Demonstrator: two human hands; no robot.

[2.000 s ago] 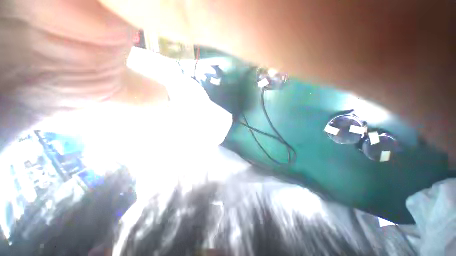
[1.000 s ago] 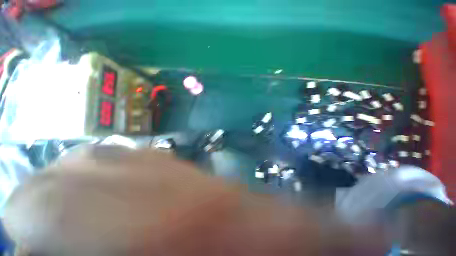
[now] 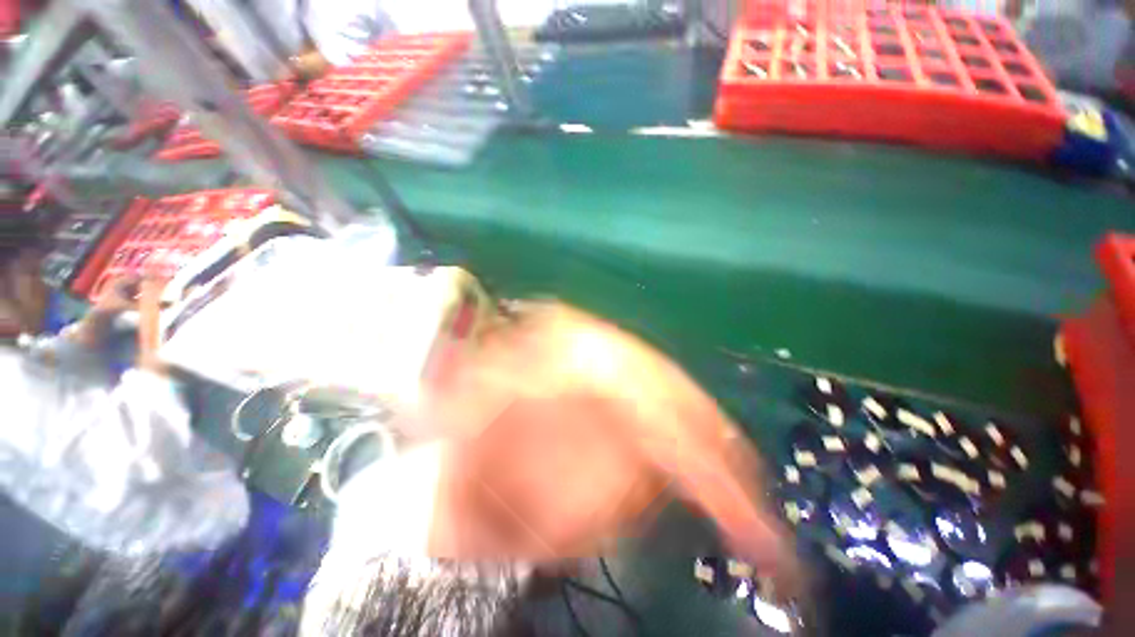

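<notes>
My left hand point(image 3: 585, 436) is large and blurred in the centre, reaching from a white sleeve at the lower left. Its fingers curve right and down towards the discs; whether it holds anything cannot be told. Many glossy black discs with small cream tape tabs point(image 3: 915, 541) lie on the dark bench at the lower right, some shining white or bluish. A few more discs show just below my left fingertips. A pale, sleeve-like edge point(image 3: 1027, 612) shows at the bottom right; my right hand is not visible.
A beige power supply box point(image 3: 311, 317) under clear film stands left of my hand. A red tray point(image 3: 1102, 411) borders the discs at right. Another red grid tray point(image 3: 896, 118) sits beyond the green strip point(image 3: 747, 212). A person's white sleeve point(image 3: 125, 460) is at left.
The view has swung up and outward, bringing the far trays and another person into sight. The hand that blurred across the bottom is now at the centre, over the front of the power supply.
</notes>
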